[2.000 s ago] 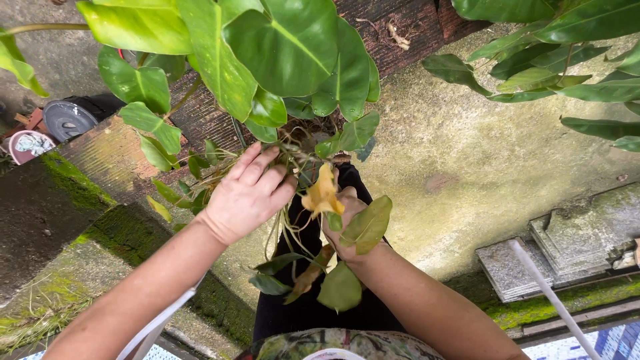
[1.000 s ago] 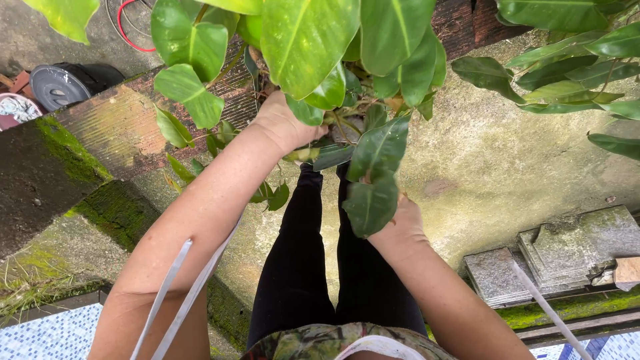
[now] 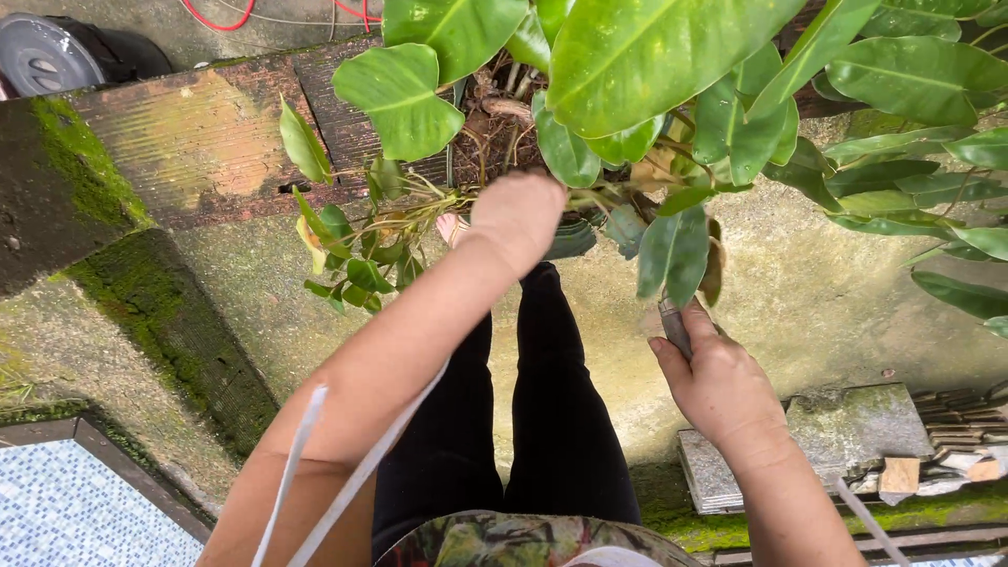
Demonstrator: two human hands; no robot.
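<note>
My left hand reaches into the base of a broad-leaved potted plant, over thin stems and roots; its fingers are bent and partly hidden, so its hold cannot be told. Just beyond it lies brown root matter. Small-leaved trailing stems spread to its left. In my right hand, lower right of the plant, is a tool's dark handle; leaves hide the rest of the tool. A dark green leaf hangs just above that handle.
A mossy brick ledge runs behind the plant. At the upper left are a black bucket with a grey lid and a red hose or cable. Stone tiles are stacked at lower right; more large leaves hang at right.
My right hand has moved away from my left, out to the right, and the handle in it now shows. The yellow leaf between my hands two seconds ago is no longer there.
</note>
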